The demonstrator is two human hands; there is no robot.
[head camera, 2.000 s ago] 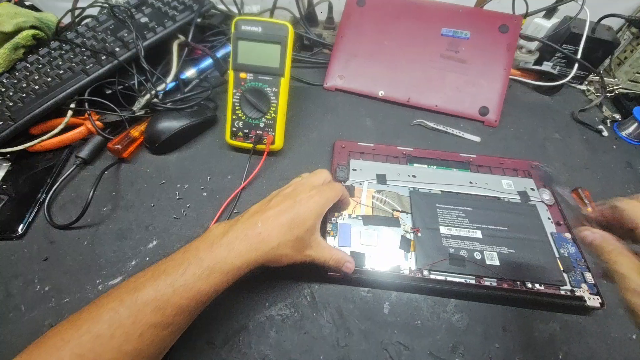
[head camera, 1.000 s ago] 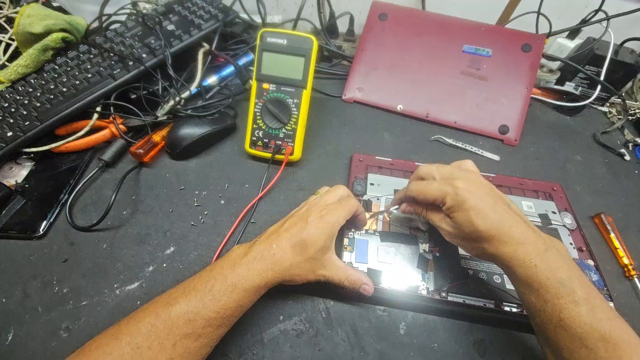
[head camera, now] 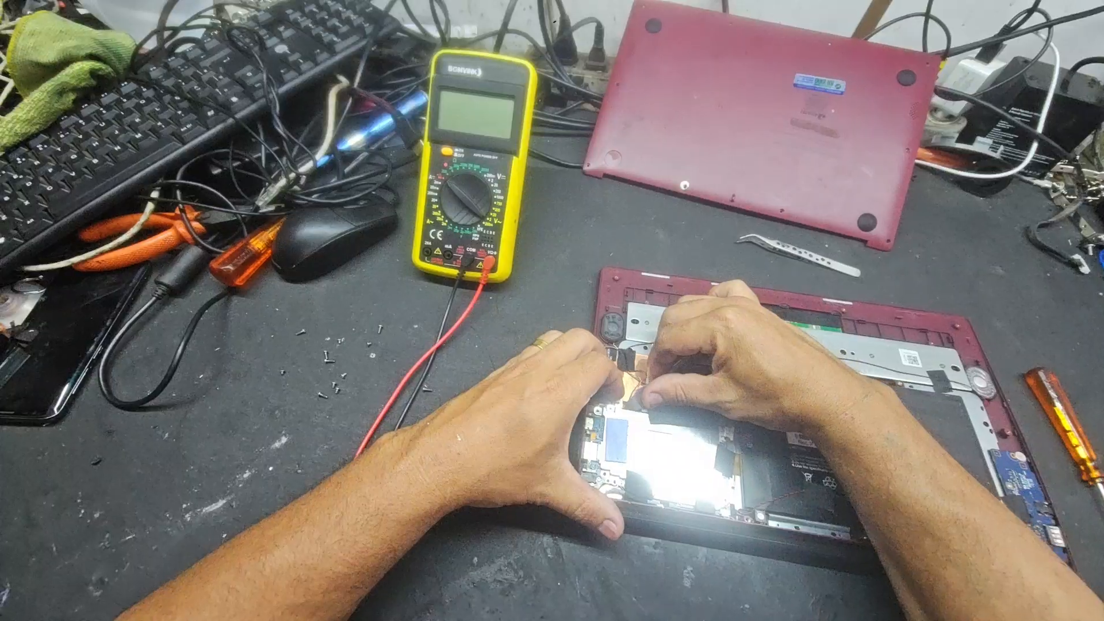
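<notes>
An opened laptop with a dark red frame (head camera: 957, 332) lies on the dark mat, its inside facing up. My left hand (head camera: 535, 423) rests at its left edge, thumb on the front rim and fingers over the left corner area. My right hand (head camera: 742, 362) is bent over the left part of the inside, fingertips down near copper-coloured parts and a thin dark cable; whether they pinch something is hidden. Beneath my right wrist is the black battery (head camera: 785, 474), partly covered. A shiny metal plate (head camera: 673, 457) reflects light. A screwdriver with an orange handle (head camera: 1061, 414) lies right of the laptop.
A yellow multimeter (head camera: 474, 172) with red and black leads stands behind my left hand. Dark red bottom cover (head camera: 759, 112) and curved tweezers (head camera: 802, 254) are behind the laptop. Small screws (head camera: 328, 355), a black mouse (head camera: 332, 237), orange-handled pliers (head camera: 138, 246), a keyboard (head camera: 172, 112) and tangled cables lie left.
My right hand has come from the laptop's right side, where the screwdriver was beside it, to the left part of the inside. The screwdriver now lies on the mat. My left hand stays at the left edge.
</notes>
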